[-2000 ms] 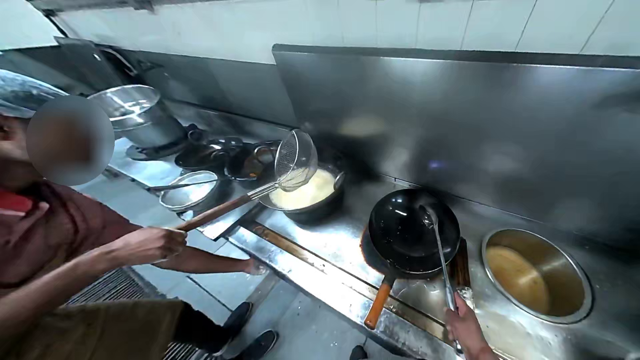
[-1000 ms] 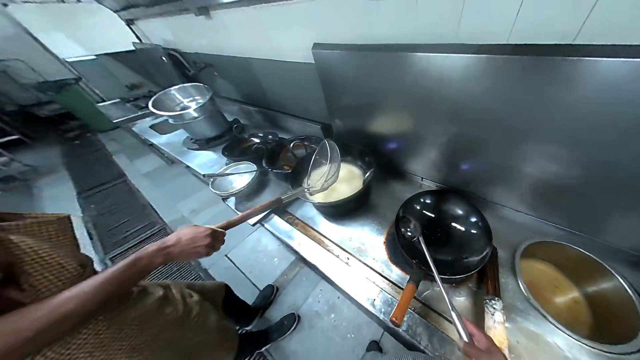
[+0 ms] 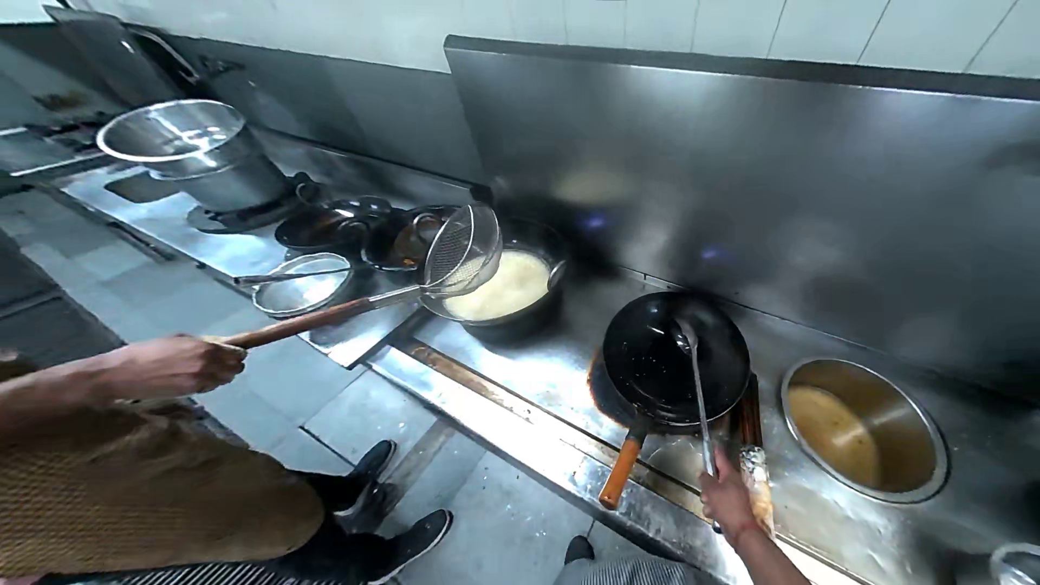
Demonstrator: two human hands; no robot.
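My right hand (image 3: 727, 496) grips the metal handle of a ladle (image 3: 697, 382), whose bowl rests inside a black wok (image 3: 650, 374) near its far side. The wok has an orange-brown wooden handle (image 3: 621, 473) that points toward the front edge of the stove, and nothing touches that handle. My left hand is not in view. Left of the wok, a co-worker's hand (image 3: 183, 366) holds a wire-mesh strainer (image 3: 463, 252) by its long wooden handle. The strainer hangs over a dark pan of pale yellowish liquid (image 3: 508, 288).
A steel pot (image 3: 910, 431) with brown liquid sits right of the wok. Beyond the strainer are dark pans (image 3: 313, 227), a round sieve (image 3: 302, 288) and a large steel pot (image 3: 236, 183). A steel backsplash (image 3: 772, 195) rises behind the stove. The co-worker stands close at left.
Since one second ago, the ladle's bowl has moved from the wok's left side toward its far side, in my right hand's grip. The co-worker still holds the strainer over the pan.
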